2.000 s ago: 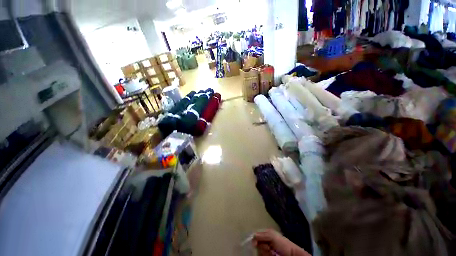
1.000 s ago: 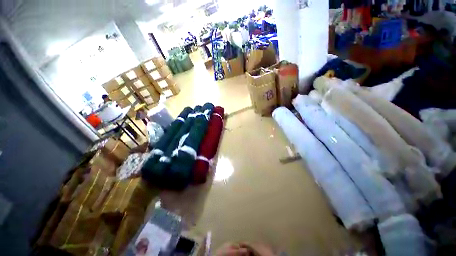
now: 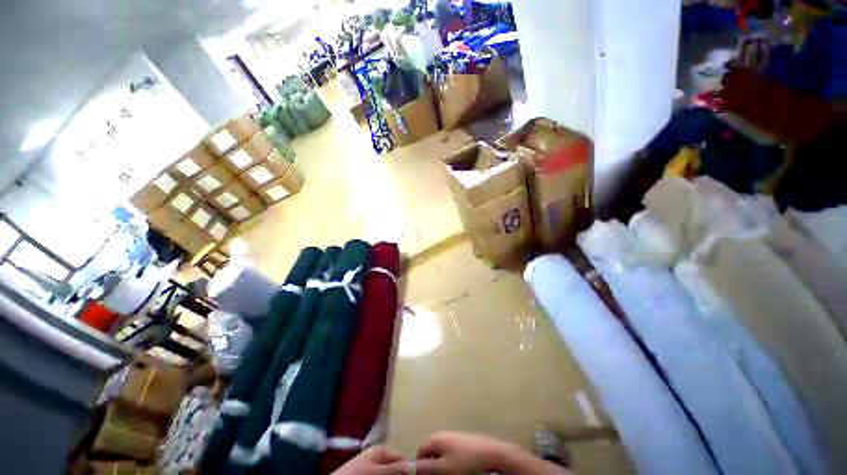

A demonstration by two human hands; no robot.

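Observation:
My left hand and my right hand are at the bottom edge, both cut off by it. Their fingertips meet in front of me. A small white slip shows between the fingertips, mostly hidden. The right fingers are closed at it. Whether the left fingers grip it too is not clear.
Dark green rolls and a red roll lie on the left floor; pale rolls lie on the right. Open cartons stand by a white pillar. Stacked cartons stand at the back left.
The view has moved forward along the aisle; the rolls and open cartons are nearer. The grey-covered table has left the lower left. My right hand has moved left, and my left hand is now visible beside it.

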